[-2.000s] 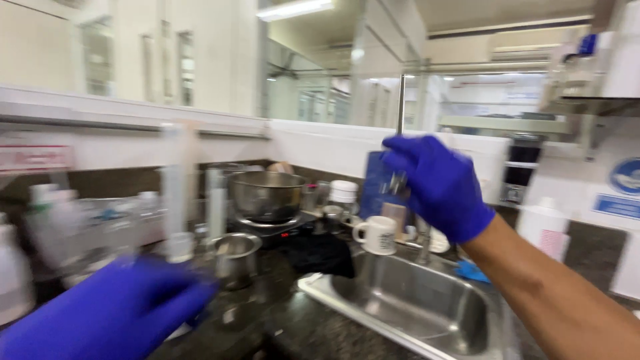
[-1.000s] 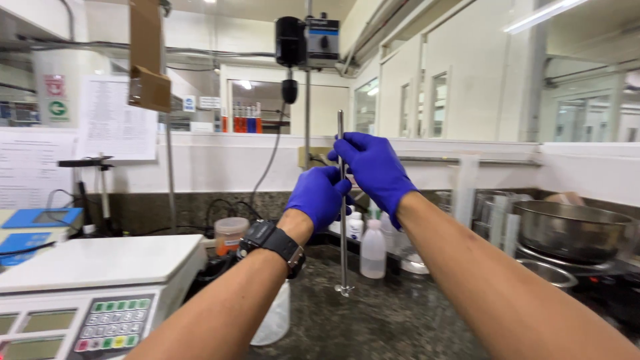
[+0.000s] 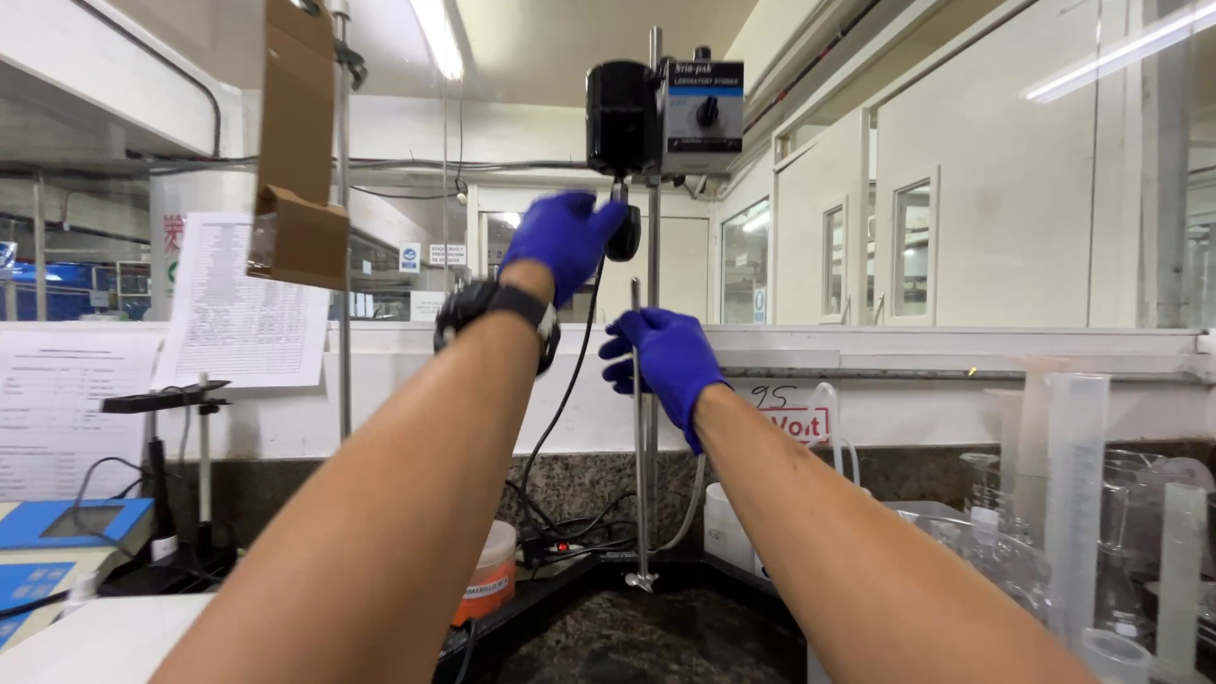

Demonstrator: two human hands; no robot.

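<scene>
My right hand (image 3: 665,370), in a blue glove, holds a metal stirring shaft (image 3: 639,456) upright near its top end. A small propeller sits at the shaft's lower end. My left hand (image 3: 562,237), also gloved and with a black watch at the wrist, is raised at the chuck (image 3: 619,188) under the black motor of the overhead laboratory stirrer (image 3: 622,119); whether its fingers grip the chuck is not clear. Beside the motor is the stirrer's control box (image 3: 703,106) with a knob. The shaft's top is below the chuck, apart from it. Behind it rises the support rod (image 3: 654,247).
A black stand base (image 3: 560,576) lies on the dark stone counter. At left are an orange-filled tub (image 3: 489,575), a meter with a blue panel (image 3: 71,522) and a hanging cardboard piece (image 3: 294,142). Plastic cylinders (image 3: 1076,494) and glassware stand at right.
My left hand has left the shaft and moved up to the stirrer's chuck. My right hand still holds the shaft. The view has turned left from the sink since the oldest frame.
</scene>
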